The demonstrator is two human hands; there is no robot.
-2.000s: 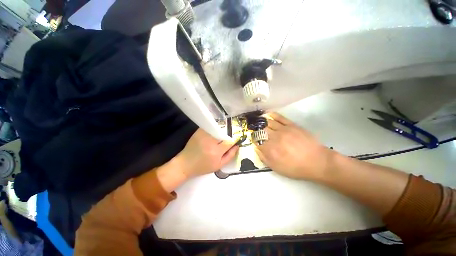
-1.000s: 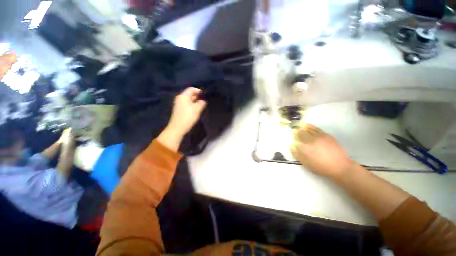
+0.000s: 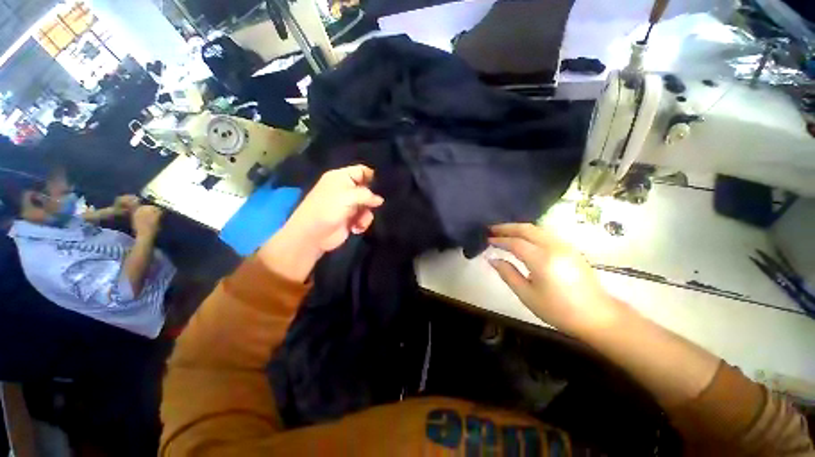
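Note:
A large dark garment (image 3: 447, 134) lies in a heap over the left part of the machine table and hangs down over its front edge. My right hand (image 3: 541, 272) is at the garment's right edge, left of the needle area (image 3: 597, 205), thumb and fingers apart; whether it grips the cloth is unclear. My left hand (image 3: 335, 210) is above the garment's left side with its fingers curled; whether it pinches cloth is unclear. The white sewing machine (image 3: 733, 116) stands at the right.
Snips (image 3: 786, 277) lie at the right edge. A dark pad (image 3: 743, 198) is under the machine arm. A blue sheet (image 3: 259, 219) is left of the garment. A masked person (image 3: 89, 254) sits by another machine (image 3: 223, 143) at the left. Dark cut pieces (image 3: 518, 40) lie behind.
The view has swung left. My right hand has moved from the needle area left to the garment's edge. The garment now spreads right, close to the machine head. My left hand is still over the garment.

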